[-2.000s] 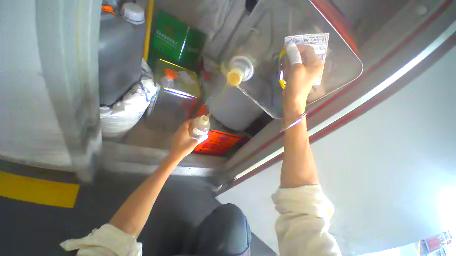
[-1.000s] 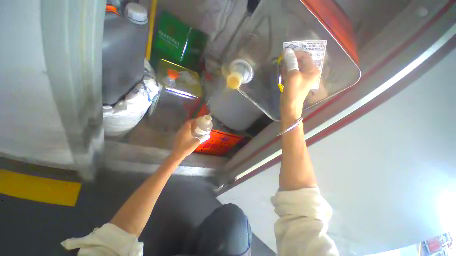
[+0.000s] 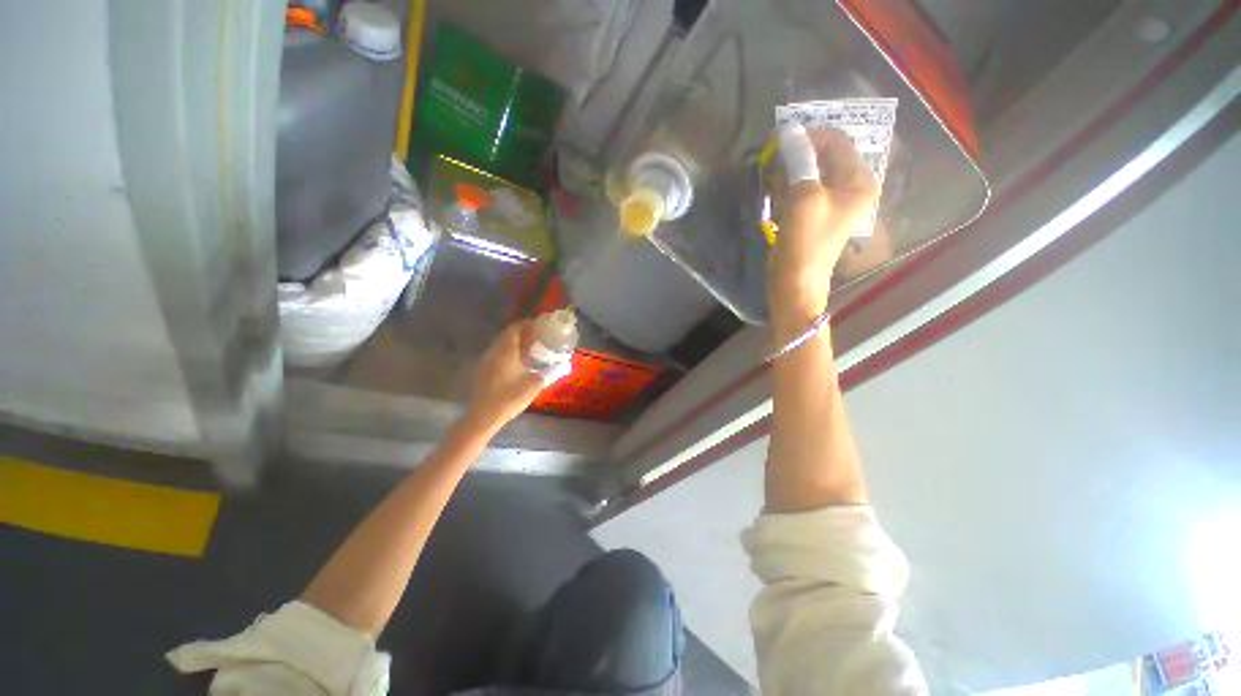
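A large silver rectangular tin (image 3: pixel 721 109) with orange printed sides is tilted, its top facing me. My right hand (image 3: pixel 822 190) grips its handle over the white label, with a white wrap on one finger. The tin's pale spout (image 3: pixel 642 207) points down and left. My left hand (image 3: pixel 510 374) holds a small translucent squeeze bottle (image 3: pixel 554 336) upright below and left of the spout, its open neck up. The bottle and spout are apart. A thin, faint stream seems to run between them. My left fingers are partly hidden by the bottle.
A grey jerrycan (image 3: pixel 334 150), a green tin (image 3: pixel 483 109), a smaller tin with an orange cap (image 3: pixel 470 224) and a crumpled white bag (image 3: pixel 357 292) stand in the cupboard at left. The cupboard door (image 3: pixel 1034 394) is at right. A yellow line (image 3: pixel 109 506) marks the grey floor.
The tin and my right hand have shifted very slightly and now sit close to where they were two seconds ago. My left hand and the bottle have hardly moved.
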